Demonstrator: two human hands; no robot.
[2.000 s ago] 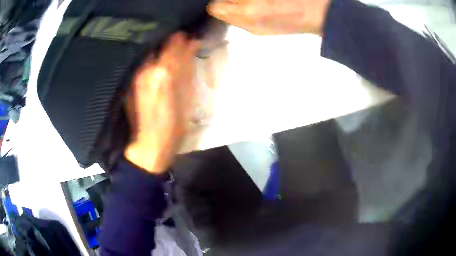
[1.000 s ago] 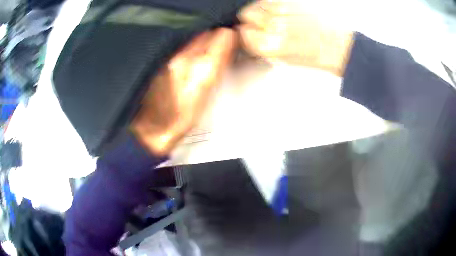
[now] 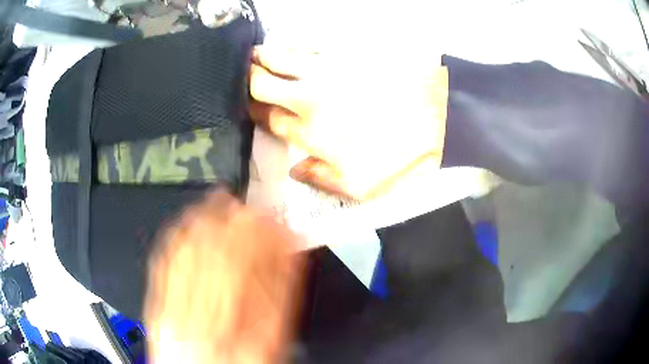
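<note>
The black mesh back panel lies at the left on the white table, with a camouflage band across it and a smooth black strap crossing the band. My right hand is at the panel's right edge, with its curled fingertips on the dark rim and its thumb apart from the panel, over the table. My left hand is strongly blurred over the panel's lower right part, with its fingertips hidden or smeared. Its grip cannot be told.
Shiny metal machine parts show at the top, just beyond the panel's upper corner. Thread snips lie at the upper right. Faint ruler marks run along the near table edge. Dark piled items are at the far left.
The panel has turned so its camouflage band lies lower and nearly level. My left hand has moved down towards me, and my right hand has moved left and down along the panel's edge.
</note>
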